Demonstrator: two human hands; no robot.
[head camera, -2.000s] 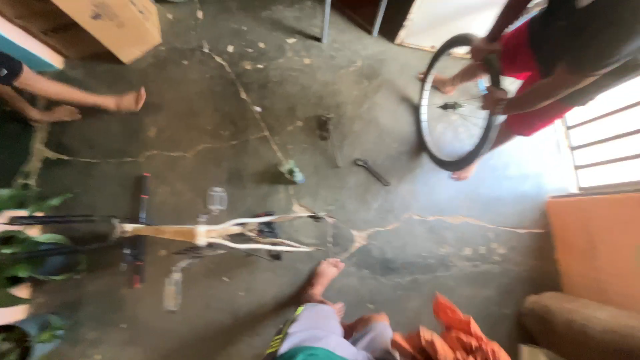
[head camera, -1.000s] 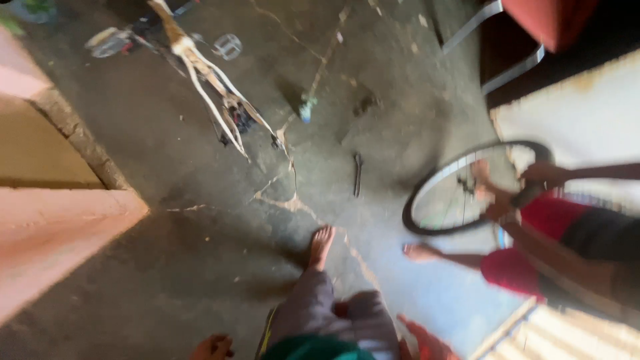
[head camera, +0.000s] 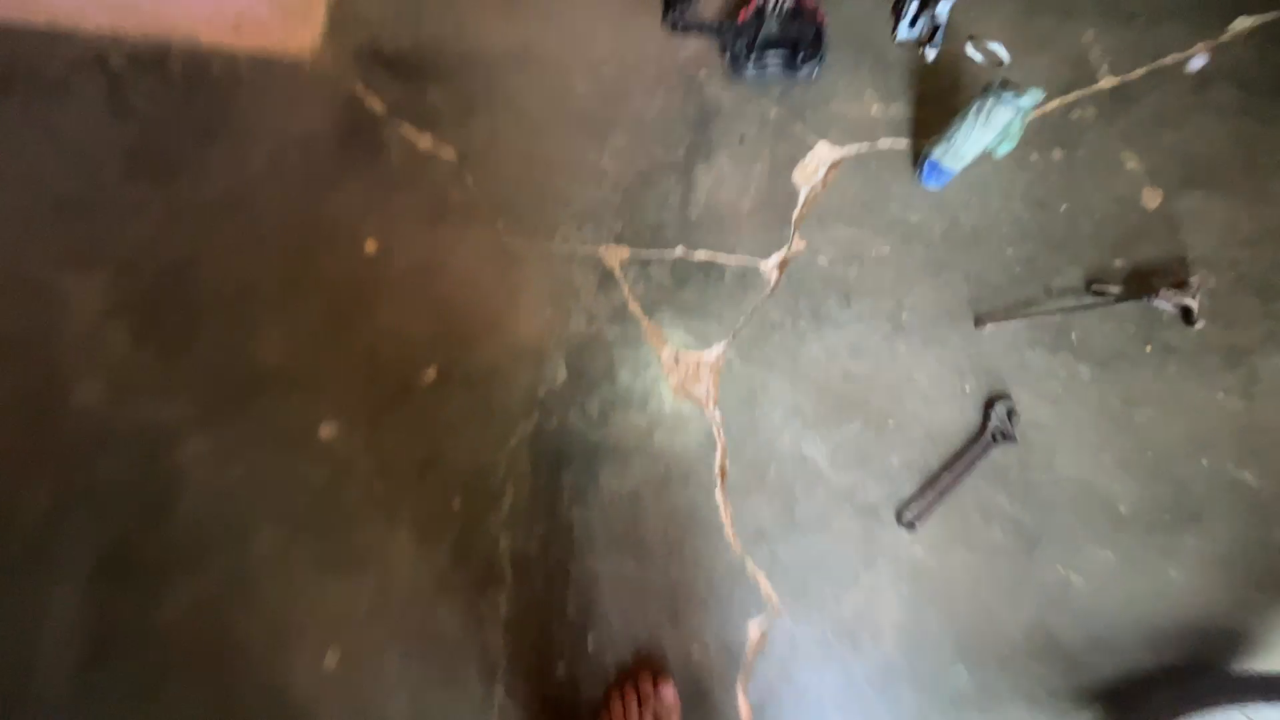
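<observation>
Neither my left hand nor my right hand shows in the head view. On the concrete floor at the right lies an adjustable wrench (head camera: 958, 462), its head pointing up and to the right. Above it rests a thin metal tool or part (head camera: 1140, 300), blurred, its exact kind unclear. A crumpled light-green and blue object (head camera: 985, 135) sits by a floor crack at the upper right. Part of a black and red bicycle component (head camera: 775, 38) is cut off by the top edge.
My bare foot (head camera: 642, 695) is at the bottom edge. A dark curved tire edge (head camera: 1190, 690) shows at the bottom right corner. A pinkish wall or ledge corner (head camera: 170, 22) stands at the top left. Pale filled cracks run across the floor.
The view has swung and come much closer to the floor. The bicycle frame and the other person, seen earlier with a wheel, are largely out of view.
</observation>
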